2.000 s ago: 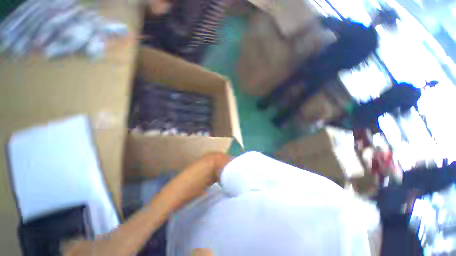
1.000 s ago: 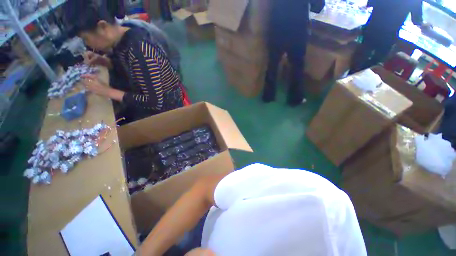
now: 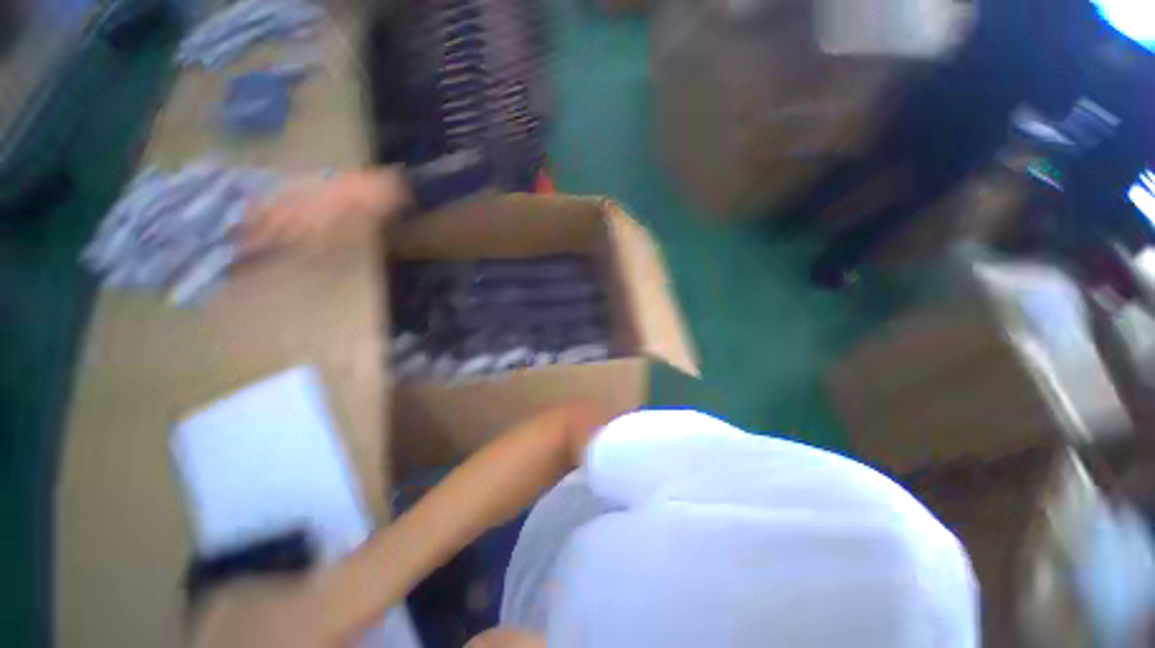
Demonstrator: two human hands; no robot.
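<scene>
Everything is blurred. A white work pad (image 3: 260, 443) with a dark edge lies on the tan bench at lower left. A black housing (image 3: 253, 560) lies over its lower part. My right forearm, bare below a white sleeve, runs down-left to the housing. My right hand (image 3: 260, 614) is blurred and cut off by the bottom edge, at the housing's near side; its fingers and grip cannot be made out. A small patch of skin shows at the bottom edge, part unclear. My left hand is not in view.
A motor pile (image 3: 184, 234) lies farther up the bench, with another person's hand (image 3: 323, 209) at it. Beyond are a small blue box (image 3: 257, 101) and another pile. An open carton (image 3: 519, 395) with rows of black housings stands beside the bench. More cartons stand right.
The view has swung, and the bench, pad and carton sit higher and farther right. More of the black housing shows. The neighbour's hand has reached to the nearer motor pile.
</scene>
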